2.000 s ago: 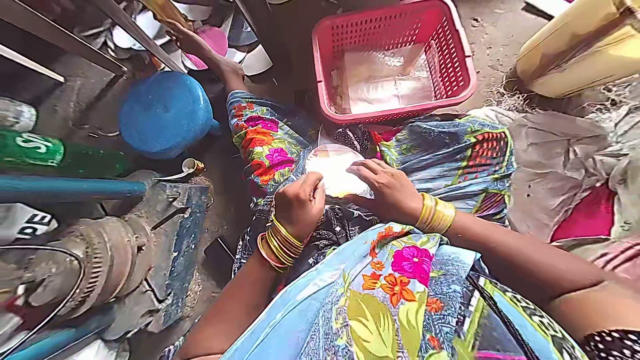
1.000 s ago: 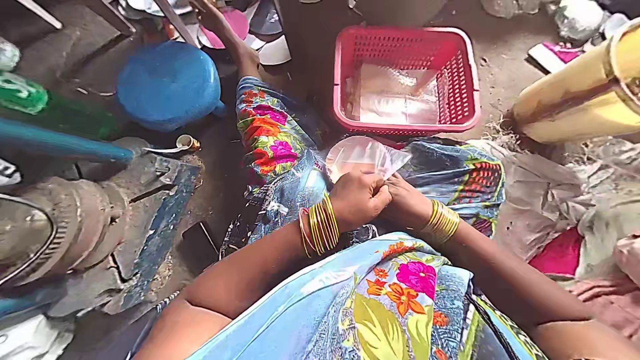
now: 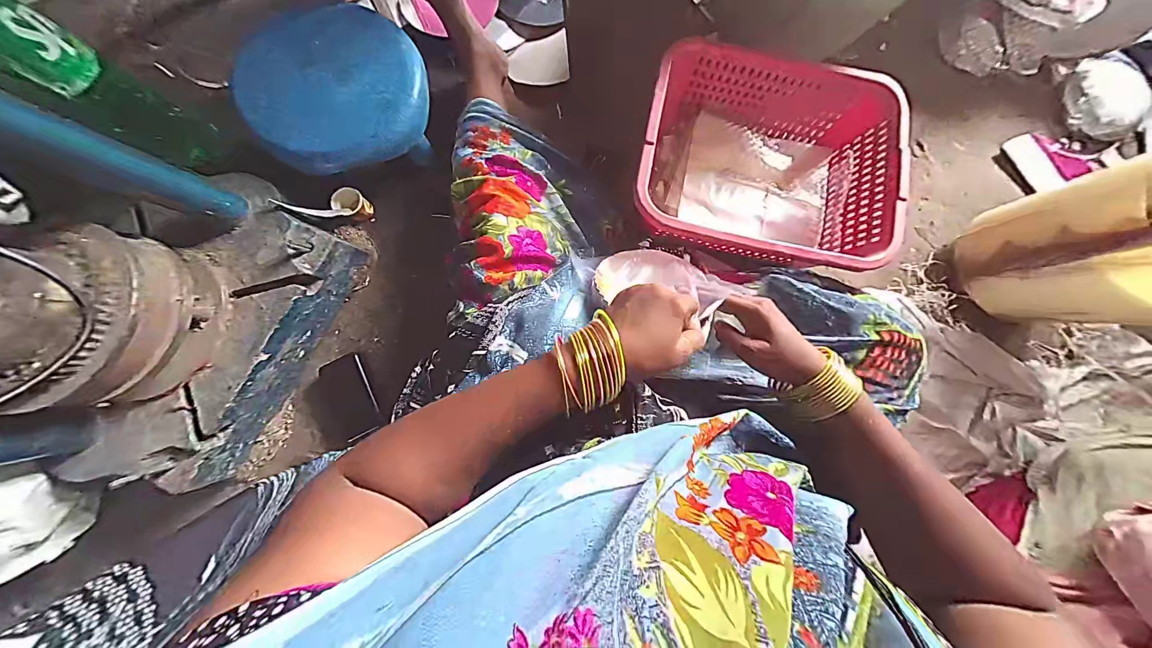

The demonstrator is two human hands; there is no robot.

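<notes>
A clear plastic bag (image 3: 715, 290) with a round, pale item (image 3: 643, 270) inside lies over my lap, in front of my hands. My left hand (image 3: 655, 331), with bangles at the wrist, is closed in a fist on the bag's gathered edge. Close to its right, my right hand (image 3: 769, 337) has thumb and forefinger at the bag's loose end; whether they pinch it is hard to tell. Beyond my knees stands a red plastic basket (image 3: 774, 238) holding flat, clear plastic packets (image 3: 751, 184).
A blue plastic stool (image 3: 333, 90) stands at the upper left, near a green bottle (image 3: 45, 49). Heavy metal machinery (image 3: 117, 297) fills the left side, with a dark flat object (image 3: 346, 396) beside it. At right are a yellow container (image 3: 1062, 243) and crumpled sacking (image 3: 990, 396).
Two seconds ago both hands were at the near edge of the round item; now they are at the bag's end, right of it. Since one second ago, my right hand has moved slightly apart from the left.
</notes>
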